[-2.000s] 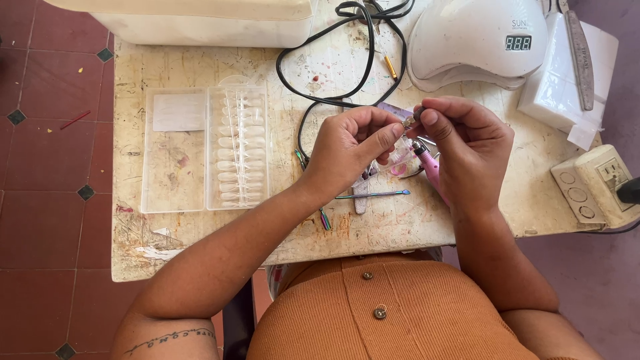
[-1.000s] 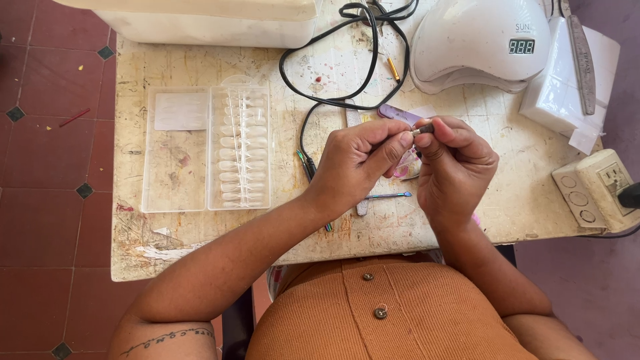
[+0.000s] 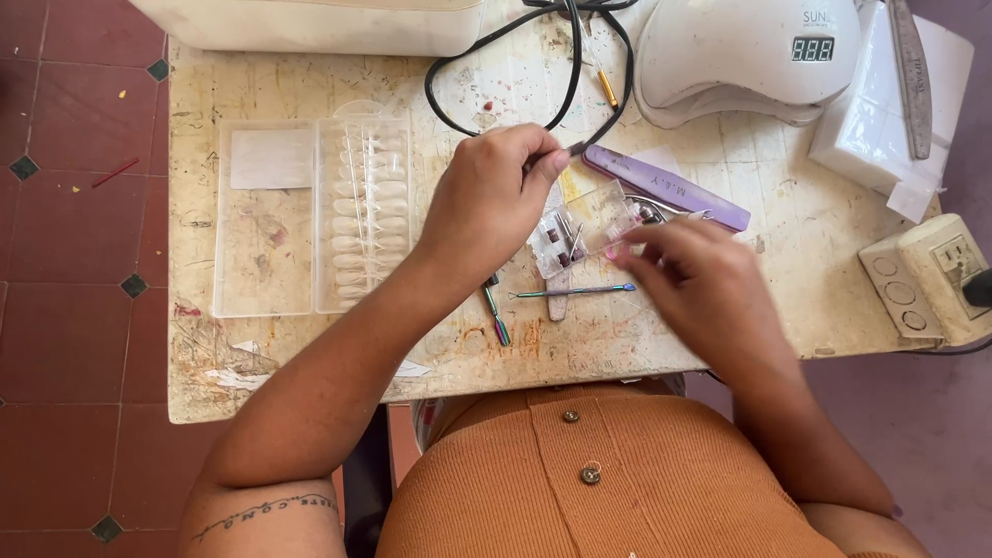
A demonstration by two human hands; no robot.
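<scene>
My left hand (image 3: 500, 194) is raised over the table with thumb and forefinger pinched together; a small dark piece (image 3: 577, 148) shows at their tips. Lower and to the right, my right hand (image 3: 697, 287) is blurred, its fingertips beside a small clear case (image 3: 601, 213) that stands open with drill bits and dark sanding bands inside. Whether that hand holds anything cannot be told. A purple nail file (image 3: 666, 188) lies behind the case, partly over metal-handled nippers. A cuticle tool with a blue tip (image 3: 573, 291) crosses a grey file (image 3: 557, 302); another iridescent pusher (image 3: 496, 314) is nearer my left forearm.
An open clear box of nail tips (image 3: 370, 217) lies left of my forearm. Behind are a white bin (image 3: 325, 27), a looped black cable (image 3: 434, 89) and a white nail lamp (image 3: 736, 58). A stack of white wipes (image 3: 876, 101) and an outlet box (image 3: 922, 283) are at right.
My hands were together at the fingertips a second ago and are now apart. The right has moved down toward the small clear case. The pink handpiece seen earlier by my right hand is hidden.
</scene>
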